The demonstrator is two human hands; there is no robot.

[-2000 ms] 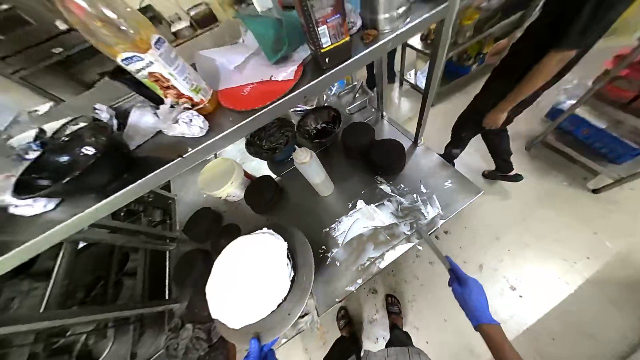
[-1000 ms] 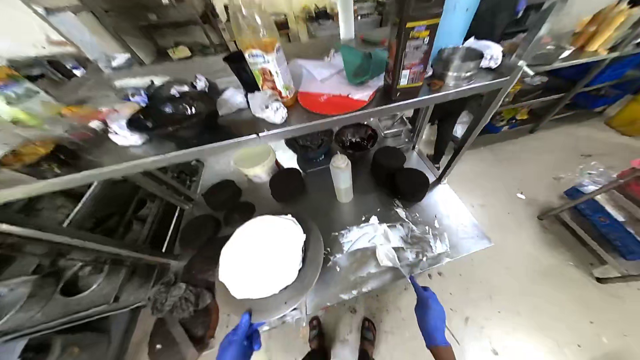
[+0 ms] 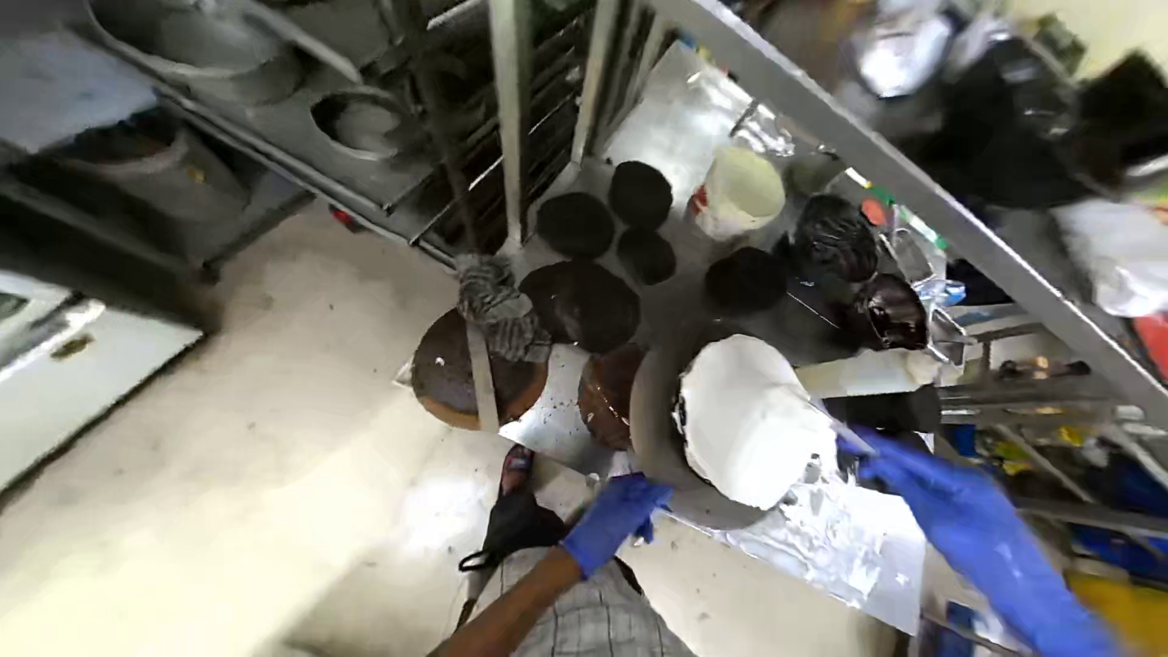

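A round cake covered in white cream (image 3: 753, 420) stands on a round metal turntable (image 3: 652, 411). My left hand (image 3: 620, 516), in a blue glove, is at the turntable's near edge; its exact hold is unclear. My right hand (image 3: 890, 461), also gloved in blue and blurred, grips a metal spatula (image 3: 835, 424) whose blade reaches the cake's right side. White cream (image 3: 830, 538) is smeared over the steel table (image 3: 890, 575) right of the cake. A squeeze bottle (image 3: 867, 374) is beyond the cake.
Several dark round cakes (image 3: 584, 306) lie left of and beyond the turntable. A brown cake (image 3: 438, 365) with a flat strip (image 3: 482, 379) across it and a crumpled cloth (image 3: 502, 306) are at the left. A white tub (image 3: 739, 192) stands farther back. A steel shelf edge (image 3: 912, 182) crosses overhead.
My right hand has brought the spatula from the smeared cream on the table to the cake. My left hand remains by the turntable. The view has swung strongly left.
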